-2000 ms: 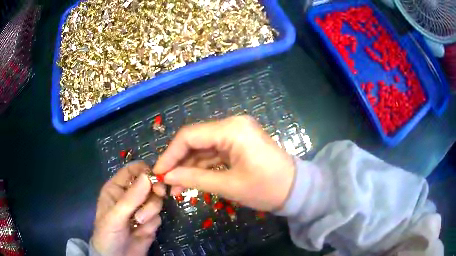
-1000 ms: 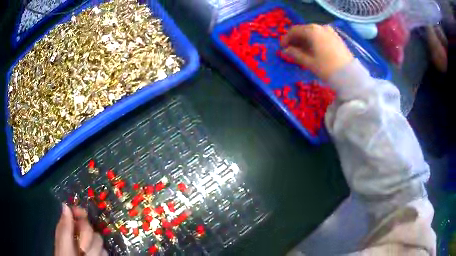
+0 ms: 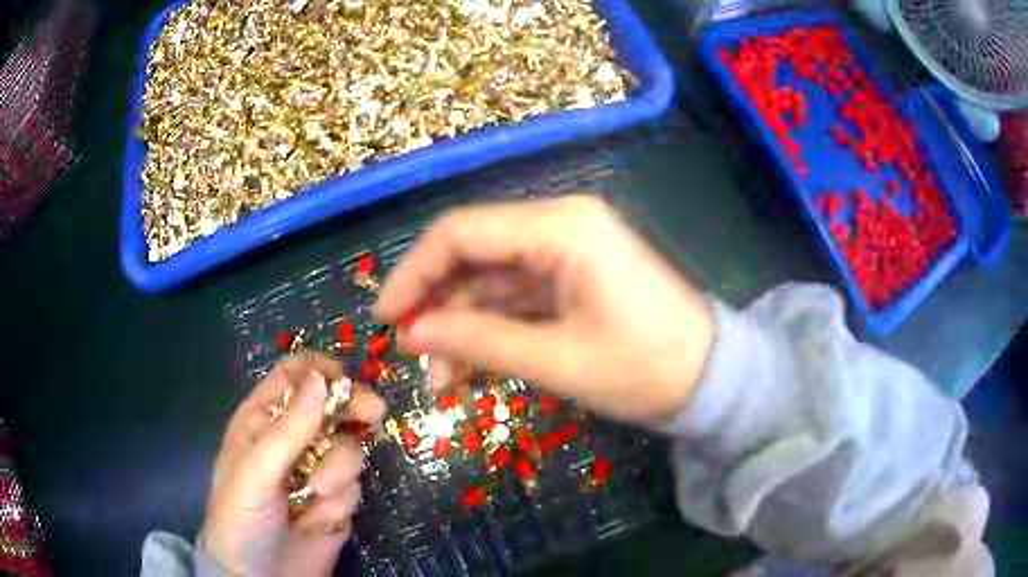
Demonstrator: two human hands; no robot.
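My left hand point(image 3: 276, 468) is at lower left, curled around several small gold metal pieces point(image 3: 321, 445); one shiny piece shows at its fingertips. My right hand point(image 3: 564, 304) is to its right and a little higher, over the clear tray, with a red cap point(image 3: 409, 320) pinched between thumb and index finger. The two hands are apart. Capped assemblies point(image 3: 524, 440), red with gold metal, lie scattered on the clear blister tray point(image 3: 262, 319). The right hand hides part of the tray.
A large blue bin point(image 3: 389, 178) heaped with gold pieces stands beyond the tray. A small blue bin point(image 3: 840, 133) with red caps is at upper right, near a pale fan point(image 3: 969, 45). Clear packaging with red inside point(image 3: 40, 113) is at the left edge.
Since one second ago, my right hand has come back from the red cap bin to over the tray, holding a red cap. The camera view has shifted right, showing more of my left hand.
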